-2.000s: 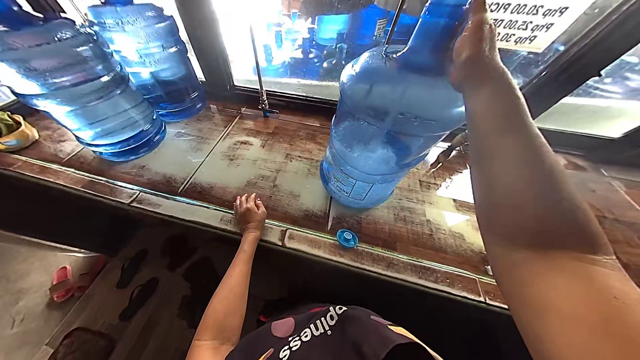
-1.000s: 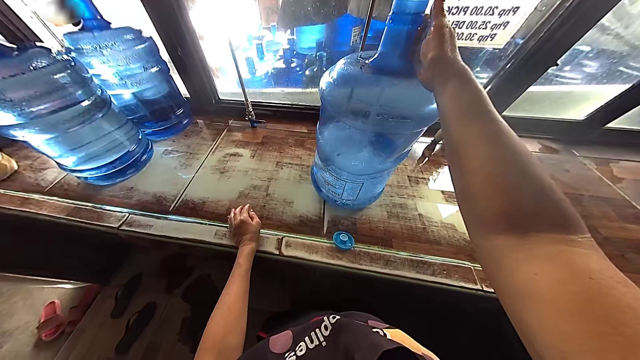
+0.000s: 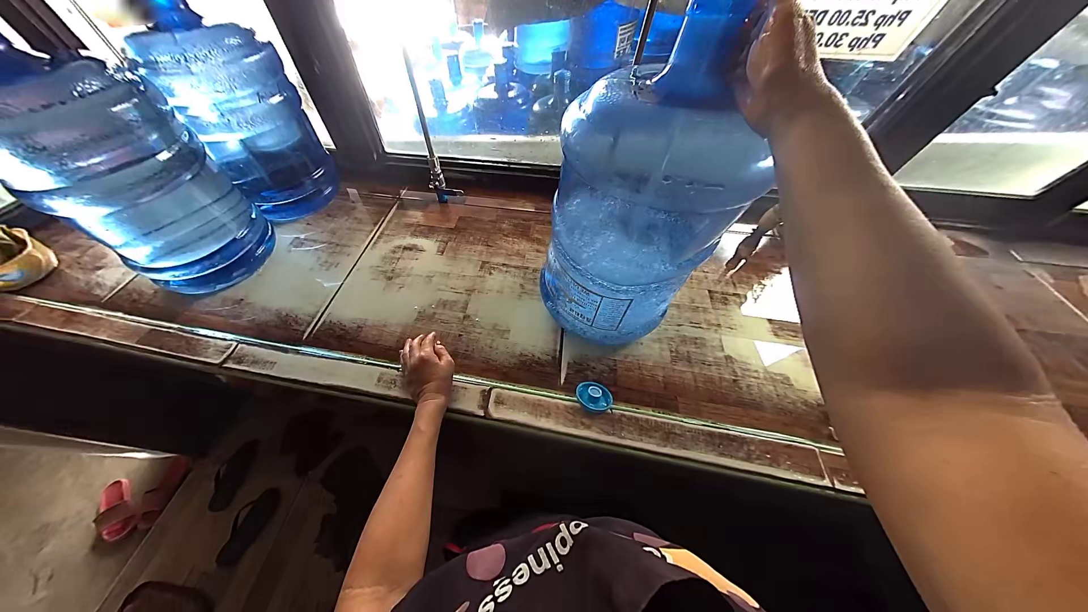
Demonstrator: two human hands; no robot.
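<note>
A large blue plastic water jug (image 3: pixel 650 195) stands upright on the wet tiled counter (image 3: pixel 442 280), with bubbly water inside its lower part. My right hand (image 3: pixel 786 72) is raised against the jug's neck at the top of the view; its fingertips are partly cut off, so whether it grips is unclear. My left hand (image 3: pixel 427 367) rests on the counter's front edge with fingers loosely curled, and nothing shows in it. A round blue cap (image 3: pixel 594 396) lies near that edge, between my left hand and my right forearm, in front of the jug.
Two more blue water jugs, one in front (image 3: pixel 140 183) and one behind (image 3: pixel 242 115), stand at the left. A small metal tap (image 3: pixel 438 183) is by the window frame. A yellowish object (image 3: pixel 25 259) sits at the far left. Pink sandals (image 3: pixel 116 510) and dark slippers lie on the floor.
The water in the jug looks bubbly throughout. Both hands and the cap keep their places relative to the counter and jug; the view has shifted slightly.
</note>
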